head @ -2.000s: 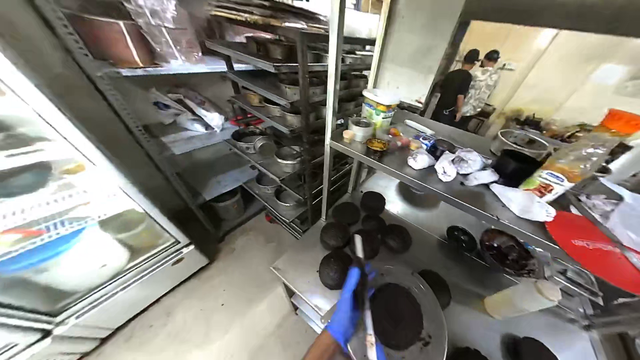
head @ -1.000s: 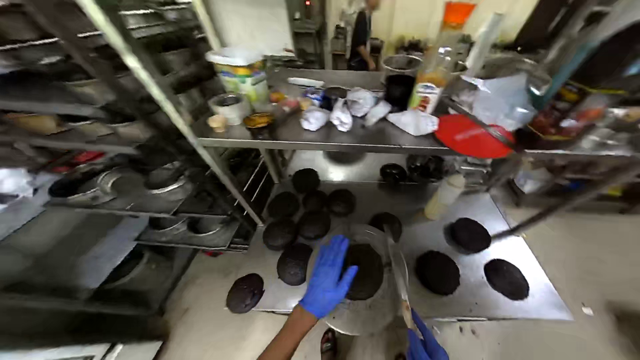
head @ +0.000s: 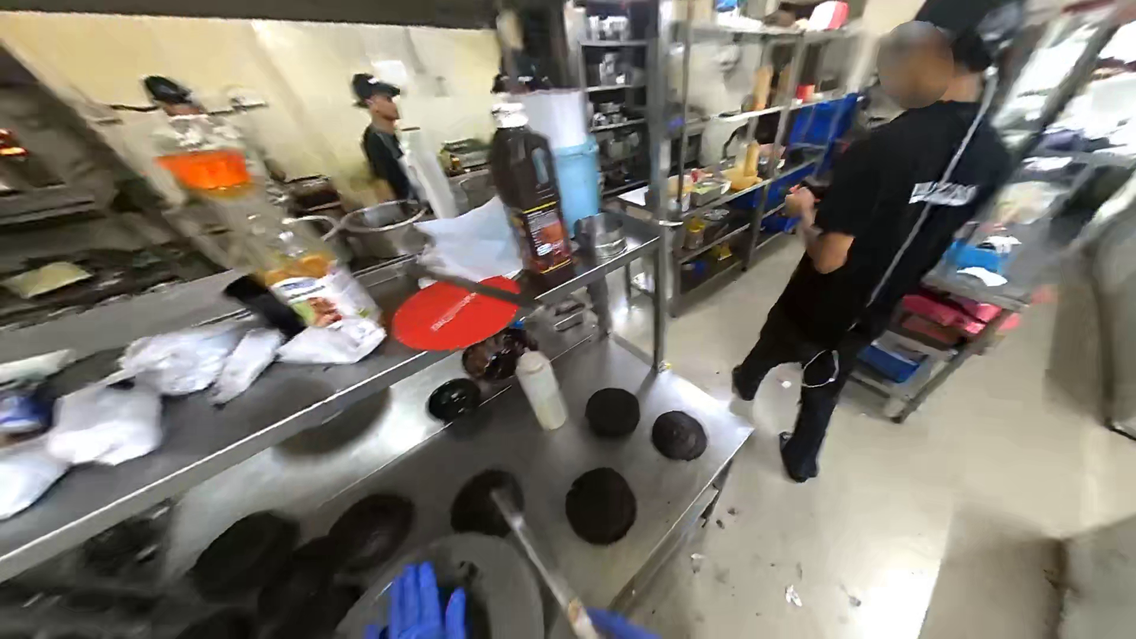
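My left hand, in a blue glove, lies with fingers spread over a dark round cake layer on a round metal plate, near the bottom edge. Only part of my blue-gloved right hand shows, closed around the handle end of a long metal spatula. The blade points up and left, its tip over another dark cake layer. More dark cake layers lie on the steel table to the right, and several are grouped at the left.
A squeeze bottle and a black bowl stand behind the cakes. The raised steel shelf holds white piping bags, a red disc and a dark bottle. A person stands on the floor at right; others are farther back.
The view has swung strongly to the right. My left hand was on the cake layer one second ago and is still over it; the spatula remains in my right hand.
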